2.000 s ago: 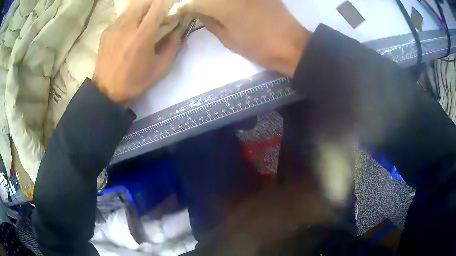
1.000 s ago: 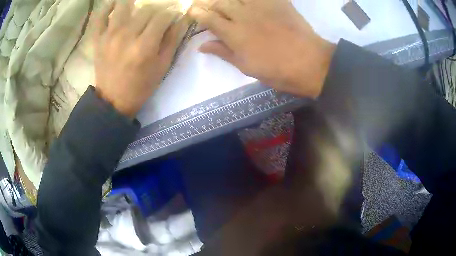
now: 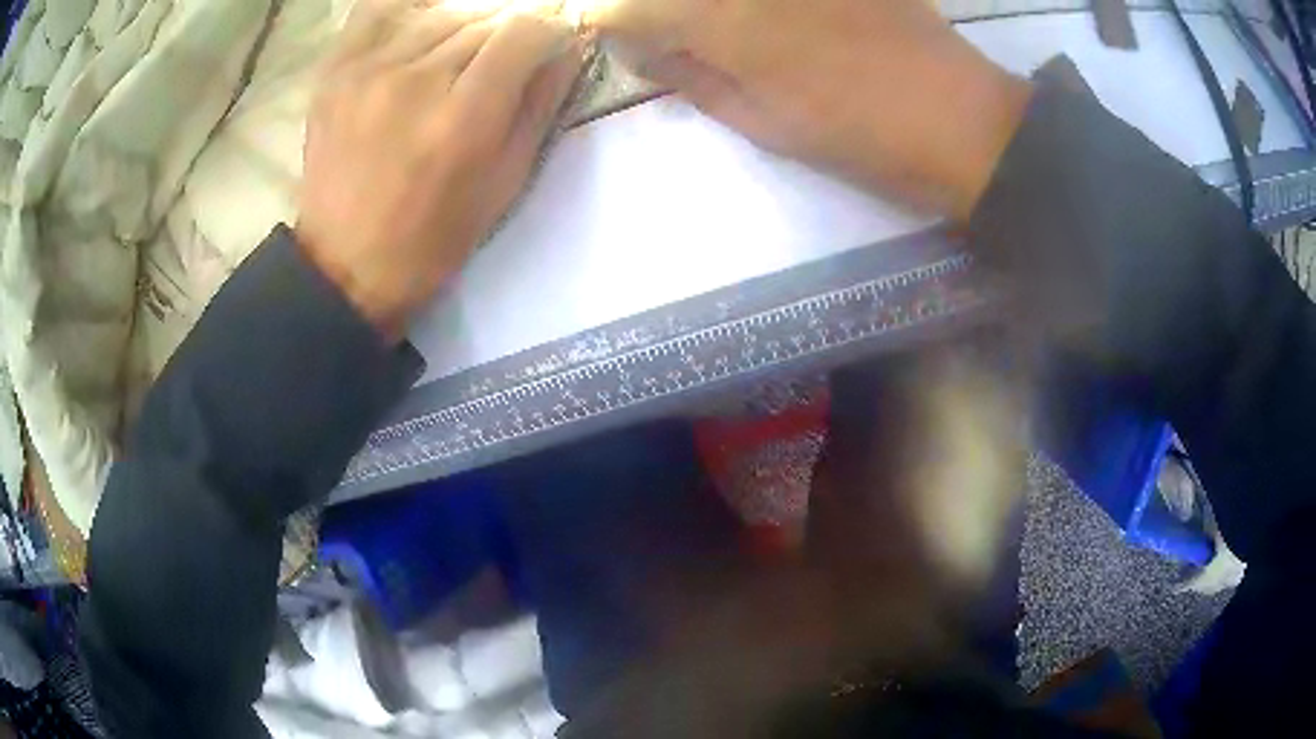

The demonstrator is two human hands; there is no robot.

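Note:
The cream quilted jacket body (image 3: 108,173) lies puffed up at the left and runs under my left hand (image 3: 433,137). My left hand lies palm down on the garment near its edge, fingers toward the glare at the top centre. My right hand (image 3: 808,87) has its fingertips at the garment edge beside the left fingertips. A zip tape (image 3: 537,173) shows as a thin dark line along the edge below the left fingers. The fingertips are partly lost in glare and cut off by the top edge, so the exact grip and the needle area are hidden.
The white machine table (image 3: 664,217) ends at a grey ruler strip (image 3: 650,354). Small grey-brown patches (image 3: 1114,22) and dark cables (image 3: 1212,87) are at the upper right. Blue bins (image 3: 1155,491), white cloth (image 3: 476,671) and speckled floor (image 3: 1075,578) show below. A blurred shape covers the lower centre.
Both hands have shifted slightly right since one second ago. The right thumb no longer shows separately below the hand. The view has shifted a little, and more of the ruler strip shows.

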